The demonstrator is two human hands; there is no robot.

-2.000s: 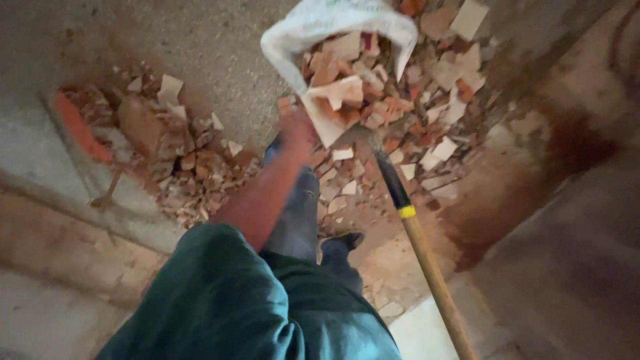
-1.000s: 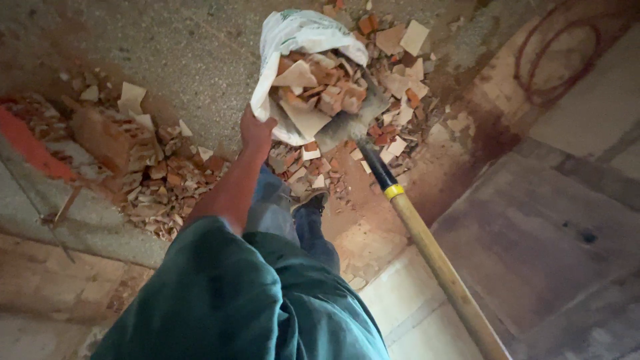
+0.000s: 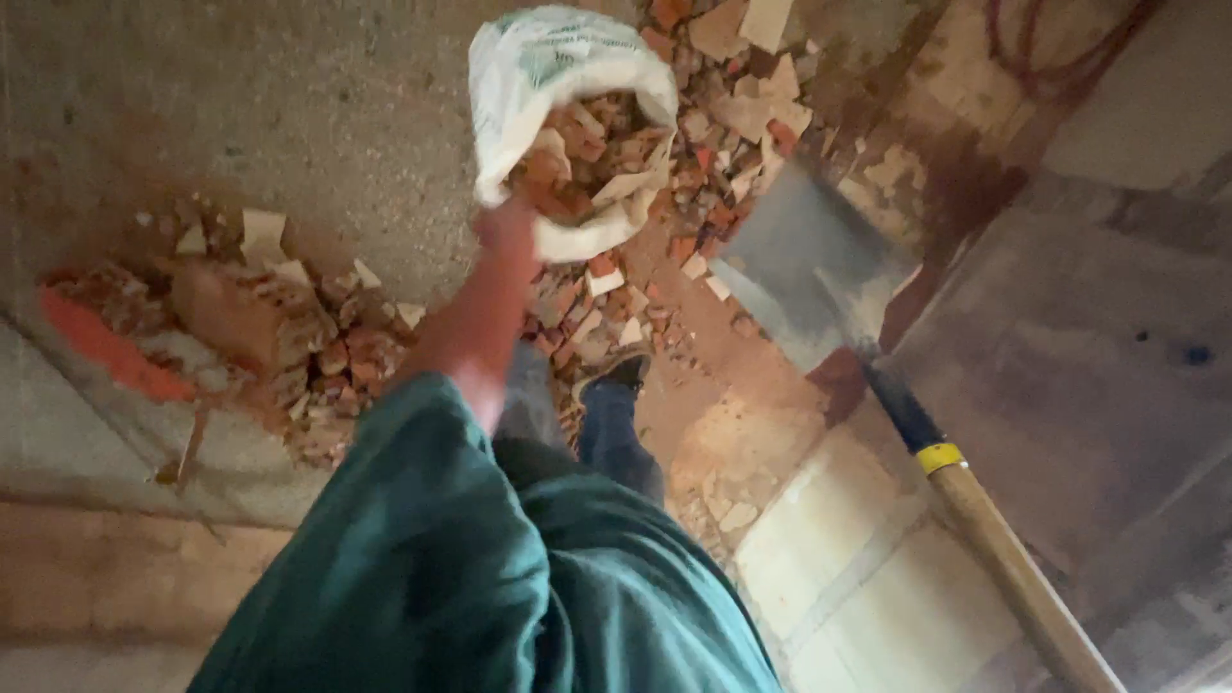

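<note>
My left hand (image 3: 508, 231) grips the near rim of a white plastic sack (image 3: 510, 101), which stands with its mouth facing me. Broken tile and brick pieces (image 3: 587, 144) lie inside the sack. To the right of it, a shovel's flat metal blade (image 3: 813, 260) hangs over the floor, blurred and with no rubble on it. From the blade a wooden shovel handle (image 3: 1001, 549) with a black socket and yellow band runs to the lower right edge. My right hand is out of view.
Tile and brick rubble (image 3: 751, 106) lies right of the sack and around my shoe (image 3: 616, 371). Another heap with hollow brick chunks (image 3: 250, 318) and an orange-red object (image 3: 106, 346) is at the left. A reddish hose or cable (image 3: 1035, 67) lies top right, by a block wall.
The shovel blade has come out of the sack's mouth and moved right, without rubble on it. Rubble sits deeper in the sack. My left hand has stayed at the rim since one second ago.
</note>
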